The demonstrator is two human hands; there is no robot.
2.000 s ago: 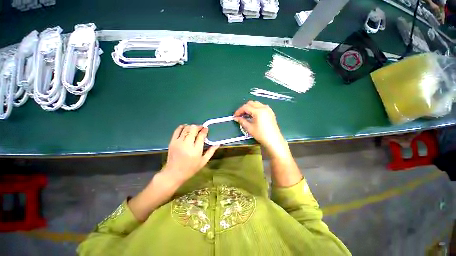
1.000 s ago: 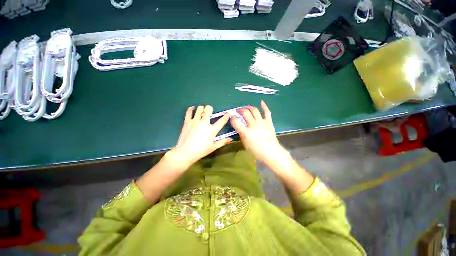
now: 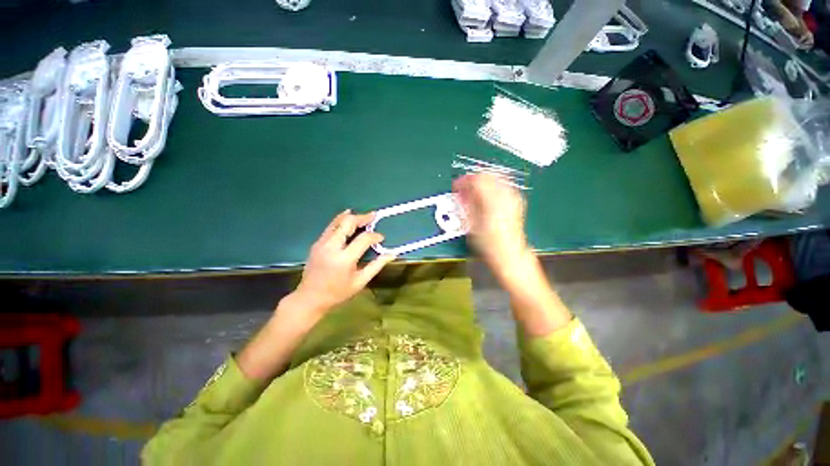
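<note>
A white plastic frame (image 3: 417, 248), an elongated loop with a rounded part at its right end, lies slanted near the bench's front edge. My left hand (image 3: 339, 259) grips its left end between thumb and fingers. My right hand (image 3: 494, 211) is blurred at the frame's right end, just below a few loose thin strips (image 3: 491, 169); its fingertips are unclear, and I cannot tell whether it holds anything. A dense white pile of strips (image 3: 523, 130) lies beyond them.
Overlapping white frames (image 3: 141, 105) lie at the left, and a small stack of frames (image 3: 268, 88) lies by the pale rail (image 3: 400, 64). A grey post (image 3: 578, 38), black fan (image 3: 635, 107) and plastic bag with yellow contents (image 3: 728, 159) are at the right.
The frame, covered by both hands a second ago, now shows its open loop and rounded end. My right hand has moved to its right end, nearer the loose strips. The camera view has shifted.
</note>
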